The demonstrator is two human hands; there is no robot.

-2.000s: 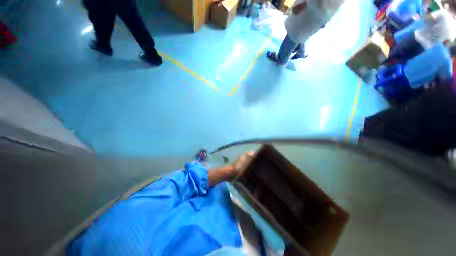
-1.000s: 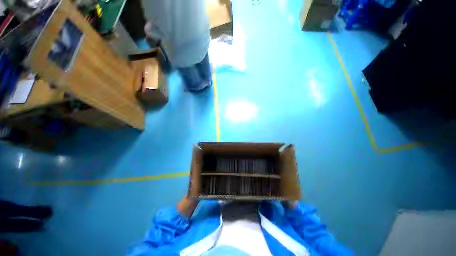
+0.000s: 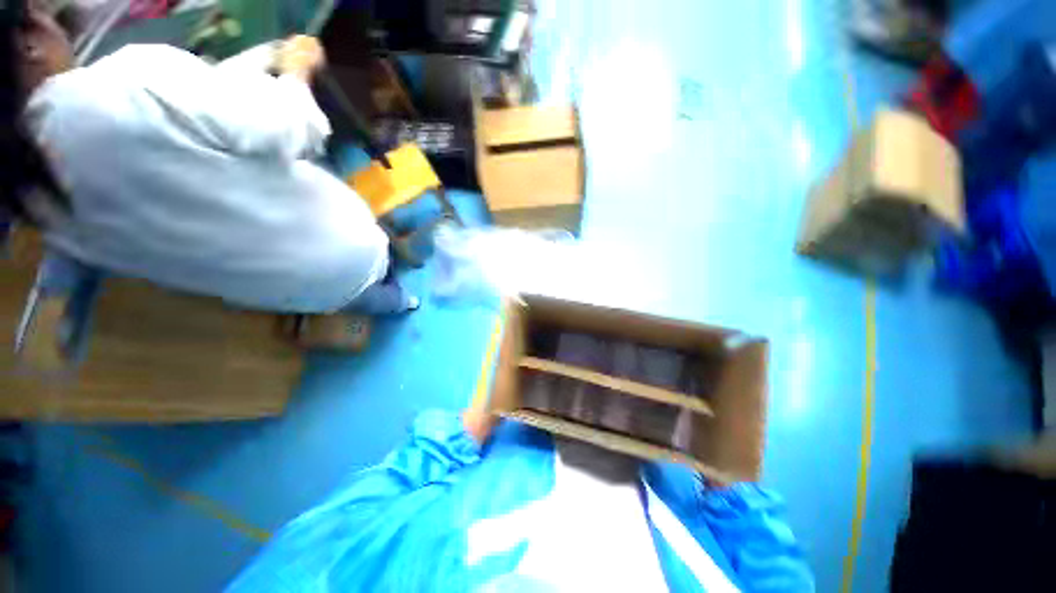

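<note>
An open brown cardboard carton (image 3: 741,400) is held up in front of my chest, slightly tilted down to the right. A divider runs along its inside, with rows of thin dark upright pieces on both sides, blurred. My left hand (image 3: 478,419) holds the carton's left end; only a small part of the hand shows below the blue sleeve. My right hand is hidden under or behind the carton's lower right corner; only its blue sleeve shows there.
A person in white (image 3: 209,174) stands at the left beside a wooden bench (image 3: 174,359). A carton (image 3: 530,168) and clear plastic (image 3: 486,261) lie ahead. Another carton (image 3: 903,174) stands at the right, near blue bags. A dark object (image 3: 973,527) is at the lower right. Yellow lines mark the blue floor.
The view has moved forward, so the person in white and the cartons ahead appear nearer. The held carton has shifted right and tilted in the picture. Earlier, the carton appeared steeply angled, with my left hand on it.
</note>
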